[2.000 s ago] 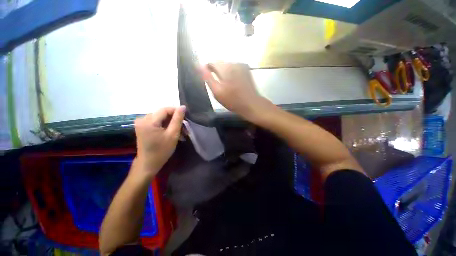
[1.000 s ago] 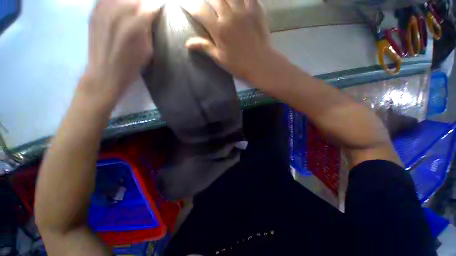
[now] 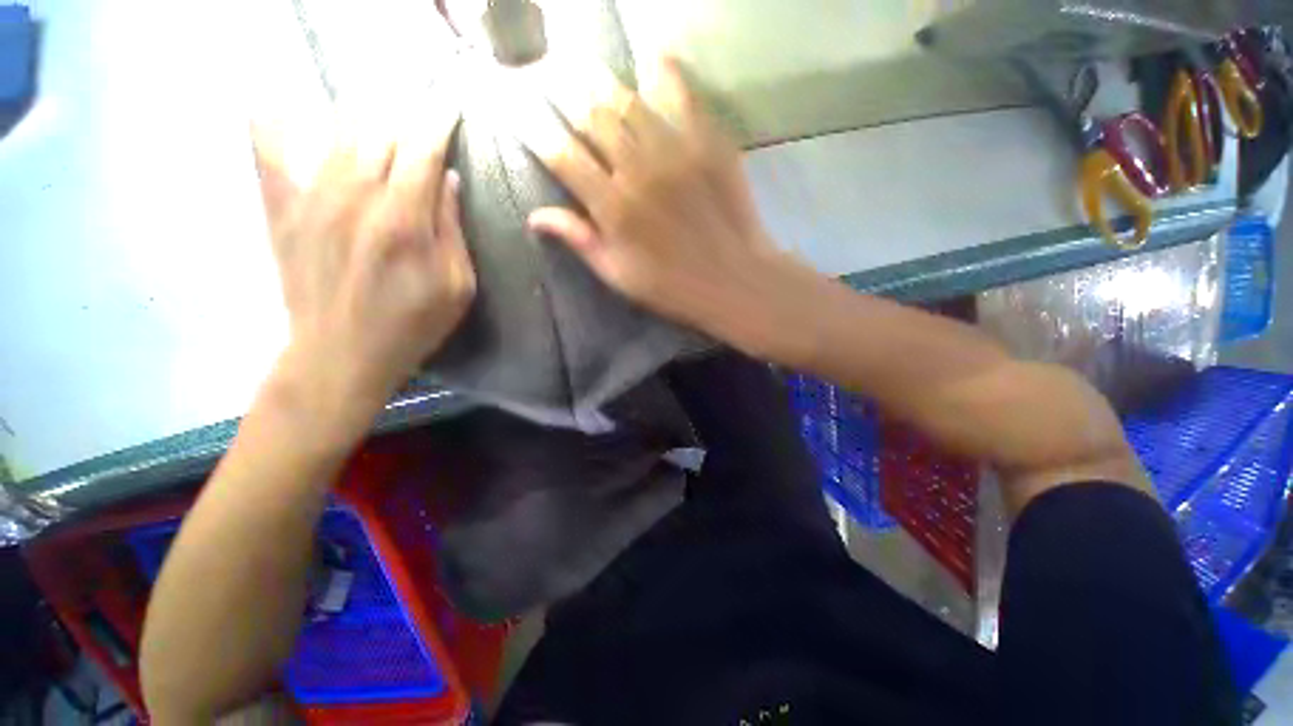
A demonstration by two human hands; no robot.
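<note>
A grey sewn workpiece (image 3: 513, 305) with a centre seam lies over the table's front edge, its lower rim showing a pale edge. My left hand (image 3: 372, 241) presses flat on its left side, and my right hand (image 3: 645, 199) presses on its right side with the thumb near the seam. The far end of the workpiece is under the lamp glare, by a small dark metal part (image 3: 513, 29) of the machine; the needle cannot be made out. More grey fabric (image 3: 553, 511) hangs below the table edge over my lap.
Several scissors with orange and red handles (image 3: 1116, 194) are at the right of the white tabletop (image 3: 142, 255). A red basket (image 3: 404, 567) holding a blue basket (image 3: 362, 638) is below left. Blue baskets (image 3: 1205, 454) and a plastic-wrapped board (image 3: 1106, 312) are at the right.
Both hands have come onto the workpiece, left hand up from the table edge. The workpiece now lies spread with its seam visible, and since a second ago its near end has flattened.
</note>
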